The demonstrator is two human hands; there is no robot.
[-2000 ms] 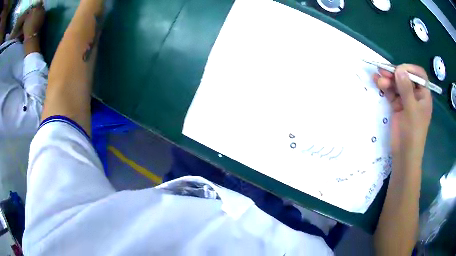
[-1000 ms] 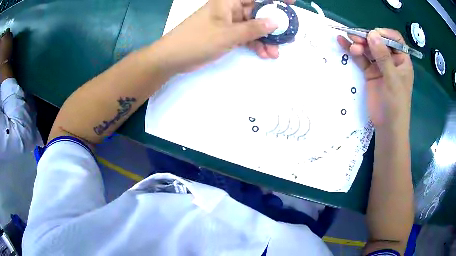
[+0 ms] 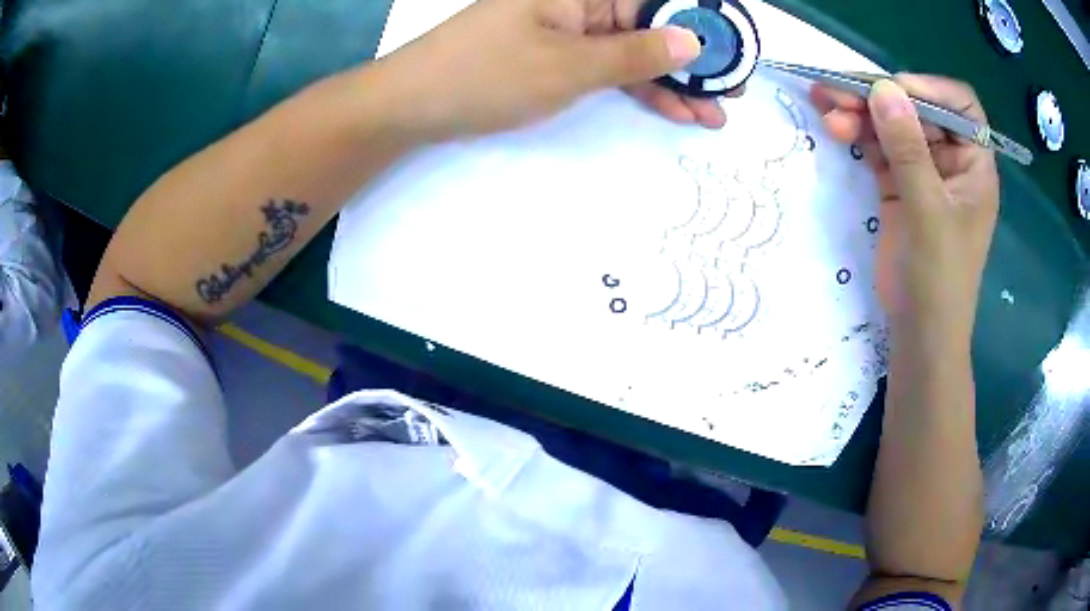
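My left hand (image 3: 640,60) holds a round disc assembly (image 3: 714,43) over the far part of the white paper sheet (image 3: 478,251), thumb on its face. The disc has a black outer rim, a white ring and a blue-grey centre with a dark dot. My right hand (image 3: 926,131) holds slim silver tweezers (image 3: 944,117). Their tips point left and reach the disc's right rim; contact cannot be told. Thin grey curved wire pieces (image 3: 717,295) lie in rows on the paper. Small black rings (image 3: 618,306) lie left and right of them.
Discs with white or silver faces (image 3: 1048,121) stand on the dark green table (image 3: 1016,257) beyond the paper, at the right. A shiny clear plastic sheet (image 3: 1038,442) is at the right table edge. A person's white sleeve (image 3: 30,269) shows at the far left.
My left hand, at first away at the upper left, came over the paper with the disc, then moved slightly right. The tweezers' tips are now at the disc's rim. The disc's centre now looks blue-grey.
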